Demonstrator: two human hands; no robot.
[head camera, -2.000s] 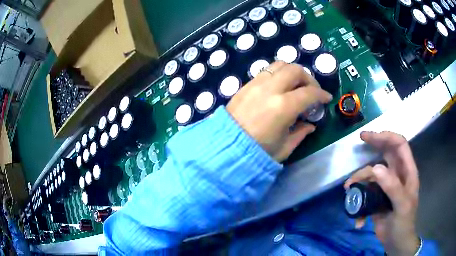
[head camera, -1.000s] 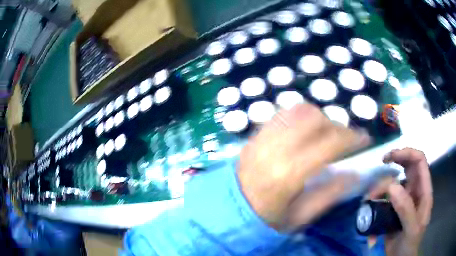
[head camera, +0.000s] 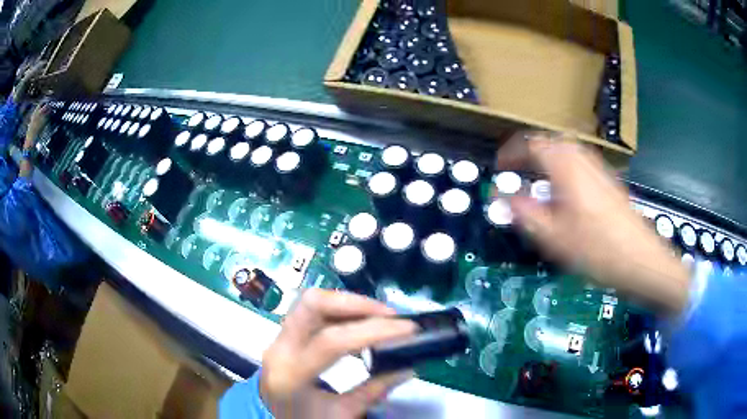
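My left hand (head camera: 328, 352) is at the lower middle, over the front of the green circuit board (head camera: 323, 192). It grips at least one black cylindrical capacitor (head camera: 422, 340), held tilted on its side. My right hand (head camera: 573, 217) is blurred, reaching in from the right over the board. Its fingers are at the white-topped capacitors (head camera: 508, 182) at the back; whether it grips one cannot be told. More capacitors (head camera: 398, 236) stand in rows to its left. Bare pale round footprints (head camera: 542, 334) show in front of my right hand.
A cardboard carton (head camera: 524, 69) with dark capacitors stands behind the board. Another carton (head camera: 86, 49) is at the far left, and brown cardboard (head camera: 123, 360) lies lower left. The metal rail (head camera: 164, 299) runs along the front. Copper-wound coils (head camera: 254, 285) sit near it. Another person's blue sleeve (head camera: 29, 213) shows at left.
The view has shifted, bringing the carton to the upper right. My left hand has left the capacitor rows and now holds a capacitor low in front. My right hand has moved from low right onto the board.
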